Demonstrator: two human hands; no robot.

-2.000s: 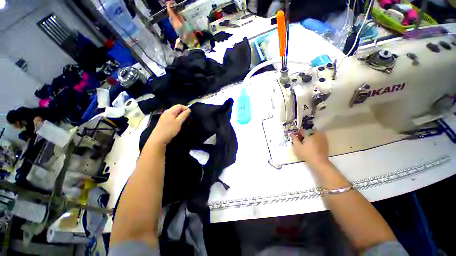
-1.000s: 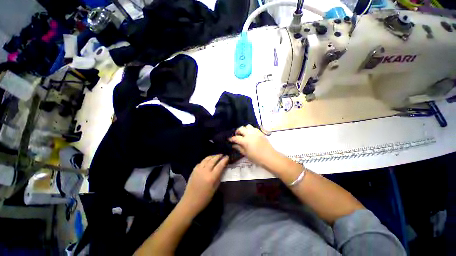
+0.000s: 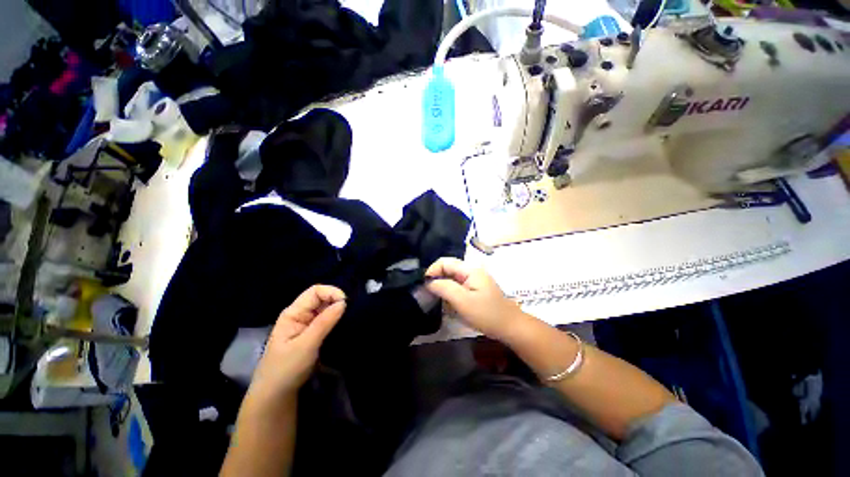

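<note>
The black garment body (image 3: 270,270) lies heaped on the left part of the white table and hangs over the front edge, with pale grey parts showing. My left hand (image 3: 303,331) is over the heap, thumb and fingertips pinched together on black cloth. My right hand (image 3: 466,293) pinches the garment near its right end, beside a small grey patch (image 3: 426,296). A small white piece (image 3: 374,286) shows on the cloth between my hands. The presser foot and needle (image 3: 524,172) are up and right of my hands, with no cloth under them.
The cream sewing machine (image 3: 634,121) stands at the right. A bright blue lamp (image 3: 438,109) hangs left of its head. Thread snips (image 3: 792,199) lie below the machine's right part. A printed ruler (image 3: 662,273) runs along the front edge. More black cloth (image 3: 317,56) lies behind.
Both hands came from the heap and needle area to the garment's near edge. Over the last second my left hand moved left, away from my right. The garment was spread nearer me.
</note>
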